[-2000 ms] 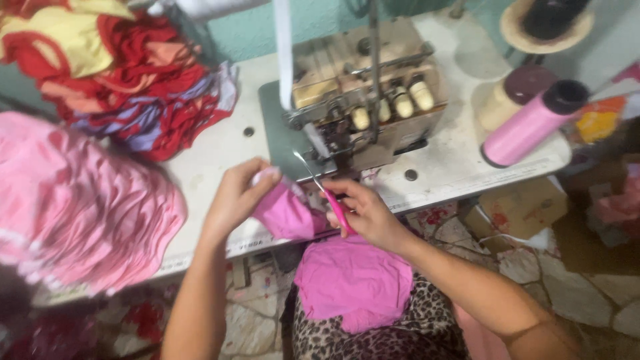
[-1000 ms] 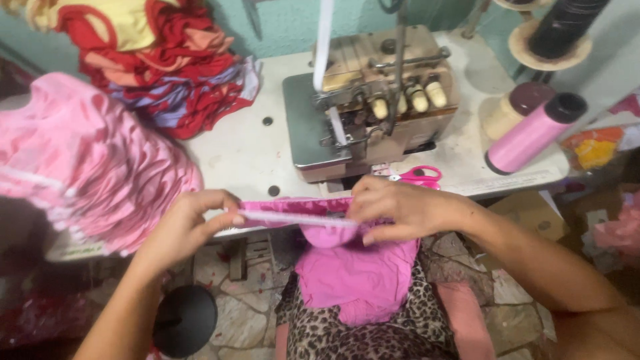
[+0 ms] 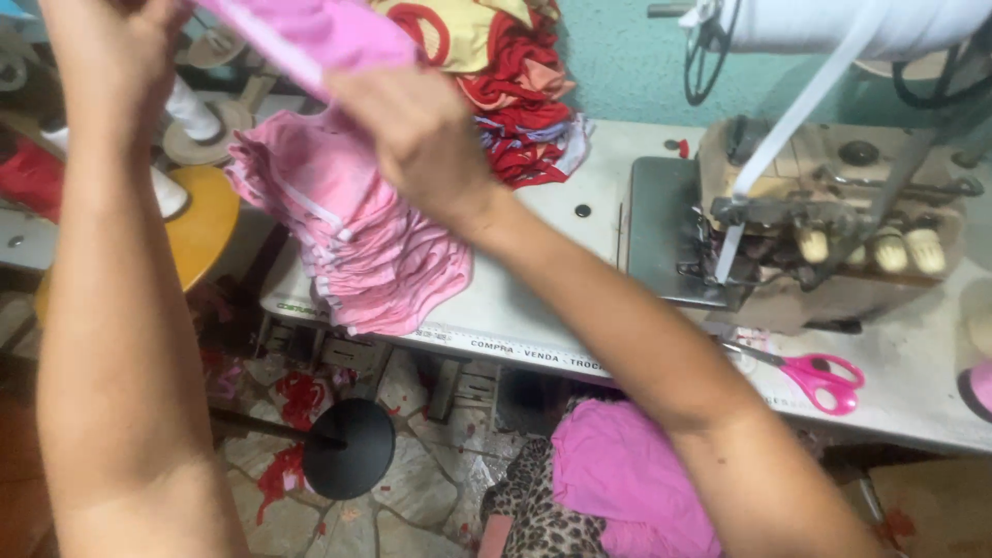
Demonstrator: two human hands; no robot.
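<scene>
Both my hands hold a pink fabric garment piece with a white elastic edge (image 3: 310, 39), stretched between them at the upper left. My left hand (image 3: 116, 46) grips its left end, partly cut off by the frame's top edge. My right hand (image 3: 426, 139) is closed on its right end, above a stack of light pink garments (image 3: 380, 248) on the table. Pink-handled scissors (image 3: 814, 376) lie on the table's front edge, below the overlock sewing machine (image 3: 829, 225). More bright pink fabric (image 3: 628, 473) rests on my lap.
Red, yellow and lilac garments (image 3: 519, 101) are heaped behind the stack. A white elastic band (image 3: 806, 101) runs down to the machine from a large white roll (image 3: 852, 27). Thread cones (image 3: 190, 112) and a yellow round surface (image 3: 201, 225) are at left. A black disc (image 3: 349, 449) is near the floor.
The scissors, in my right hand two seconds ago, lie on the table. Both hands have moved with the pink piece from the machine's front to above the light pink stack. The view has swung left.
</scene>
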